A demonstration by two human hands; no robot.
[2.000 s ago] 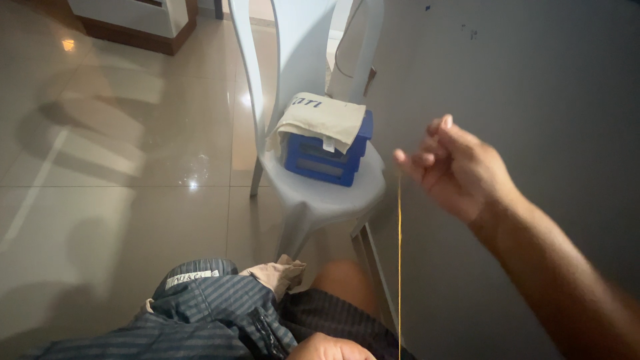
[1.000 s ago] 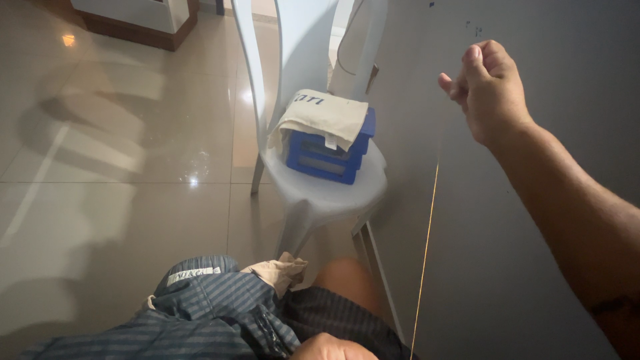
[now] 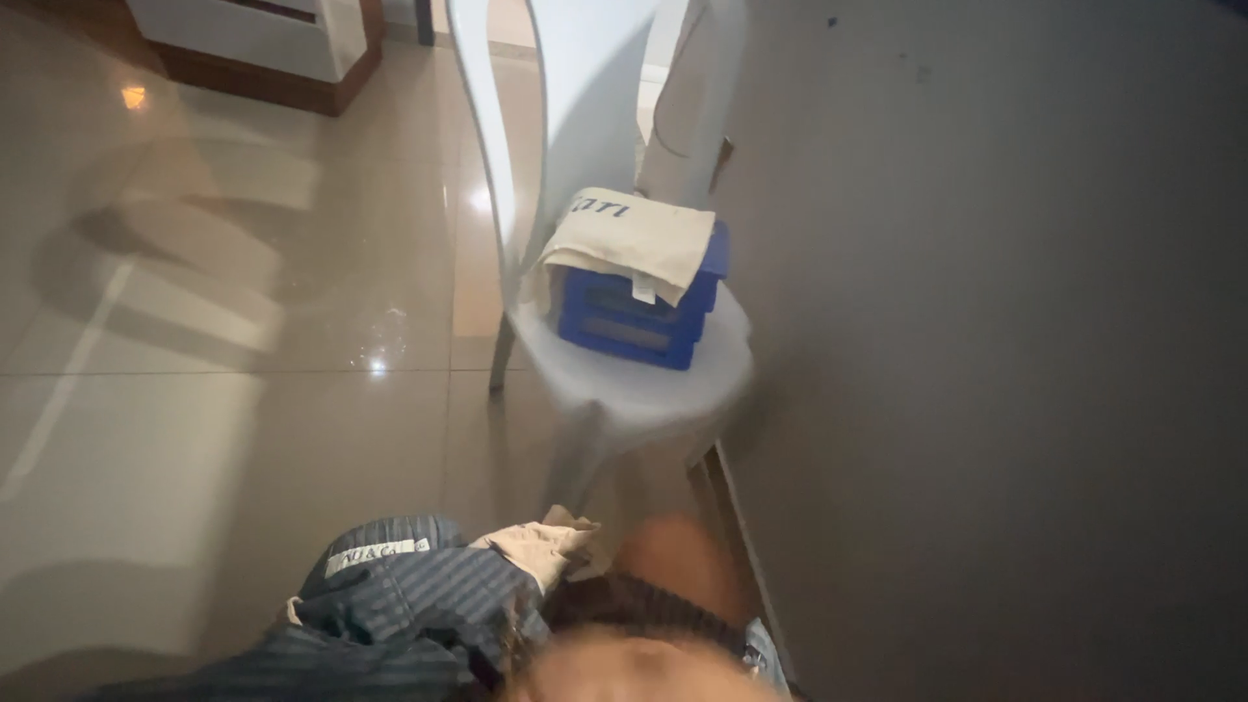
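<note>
At the bottom edge a blurred hand (image 3: 634, 668) shows over my lap; it seems to be my left hand, and its fingers and anything in them are hidden. Beside it, a dark striped garment (image 3: 429, 595) with a woven label lies across my lap, and a beige cloth (image 3: 541, 546) sticks out from it. My right hand cannot be made out. The thread seen earlier does not show.
Ahead stands a white plastic chair (image 3: 634, 400) with a blue plastic basket (image 3: 634, 331) on its seat. A cream cloth (image 3: 634, 234) with lettering drapes over the basket. A grey wall (image 3: 975, 341) rises at the right, and a cabinet (image 3: 253, 44) stands at upper left.
My right hand, raised at the right with a thread running below it, has left that place. The hand at the bottom now looks larger and blurred. Chair and basket have stayed put.
</note>
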